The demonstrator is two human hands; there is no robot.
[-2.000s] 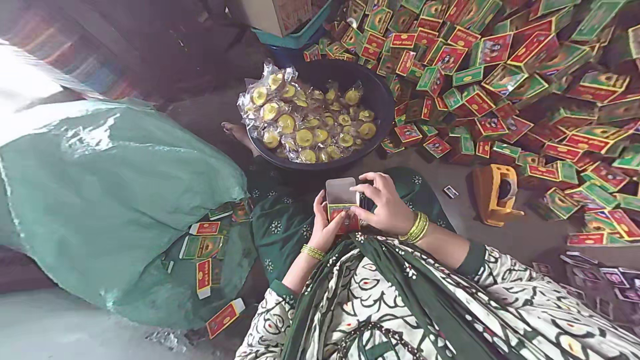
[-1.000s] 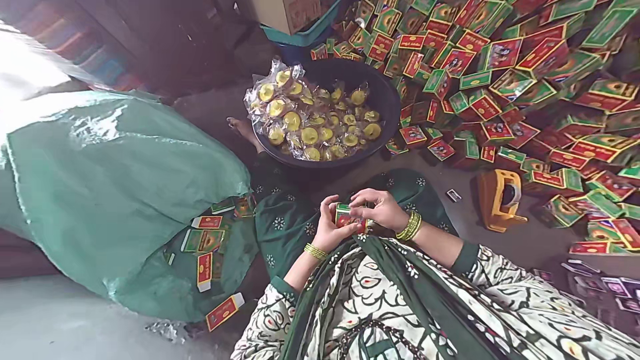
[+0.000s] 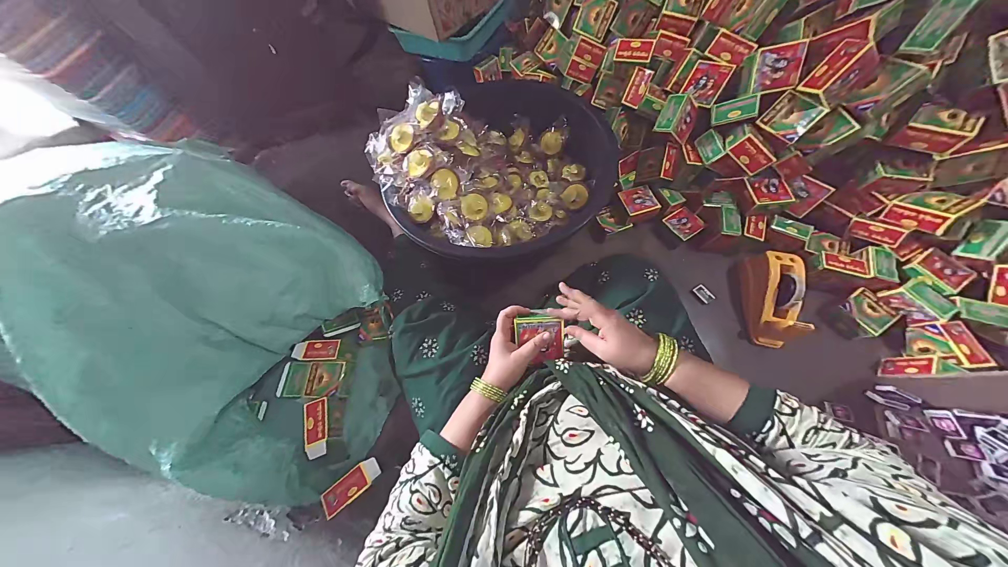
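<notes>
My left hand holds a small red and green cardboard box at my lap, thumb across its printed red face. My right hand is at the box's right side with its fingers spread; whether a fingertip touches the box I cannot tell. Beyond my hands stands a dark round tub heaped with yellow round pieces in clear plastic wrappers.
A large heap of red and green boxes covers the floor at the right. Near it stand a yellow tape dispenser and a small dark item. A green plastic sack with flattened cartons at its mouth lies left.
The box showed a raised pale flap two seconds ago; now that flap is not visible and the red face shows. My right hand's fingers have spread away from the box.
</notes>
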